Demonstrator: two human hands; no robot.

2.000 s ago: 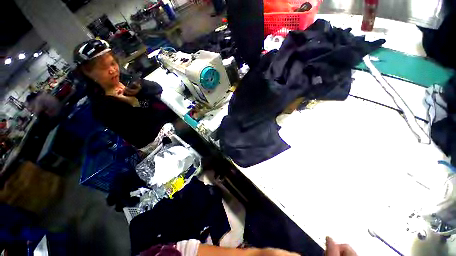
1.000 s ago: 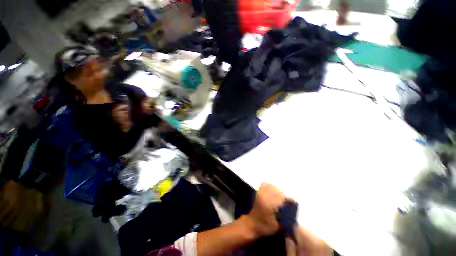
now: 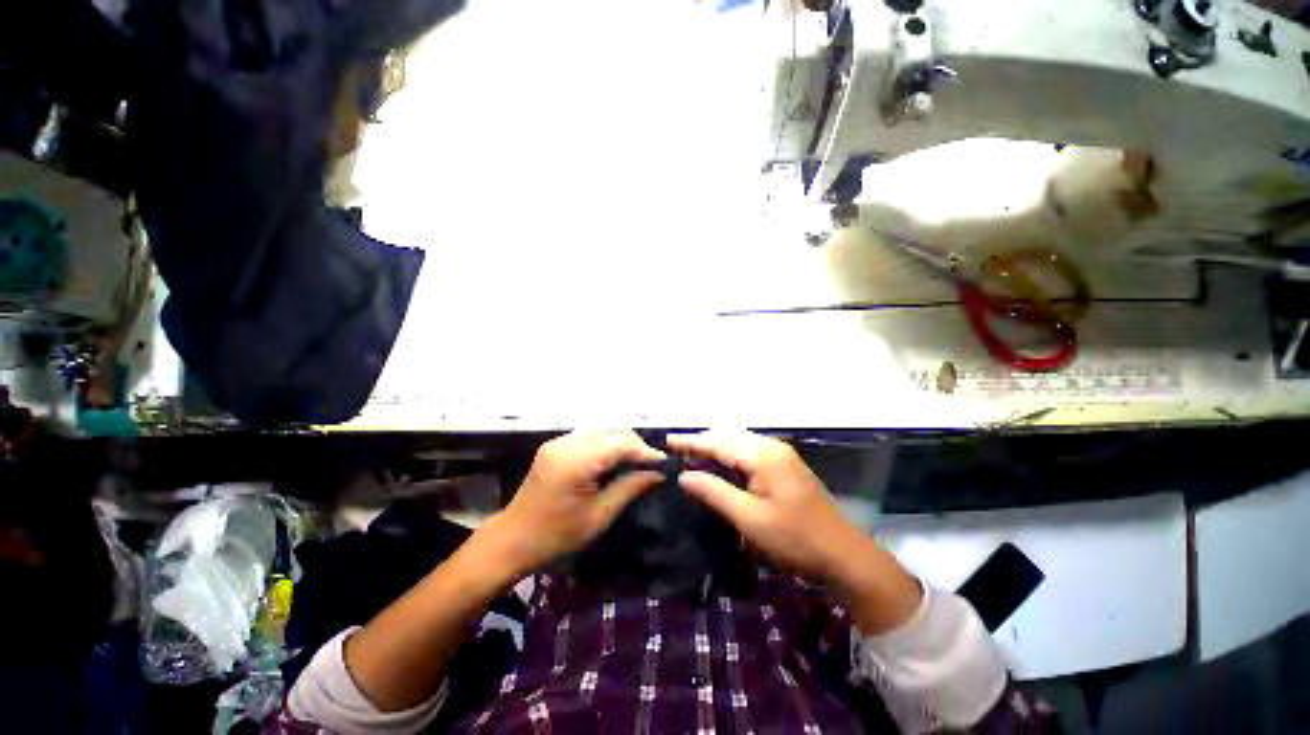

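A small dark cloth piece is held between my hands over my lap, just below the table's front edge. My left hand grips its left side with thumb and fingers. My right hand grips its right side, fingertips close to the left ones. Part of the cloth is hidden behind the fingers. The white sewing machine stands at upper right. The scissors, with one red and one yellow loop, lie on the machine bed under its arm.
A large dark garment lies over the table's left side. A clear plastic bag and black cloth are at lower left. A black phone lies on a pale surface at lower right. Part of another machine shows at far left.
The view has swung right and down from the other person to my lap and the machine. Both hands are now fully visible, holding the dark cloth in front of me.
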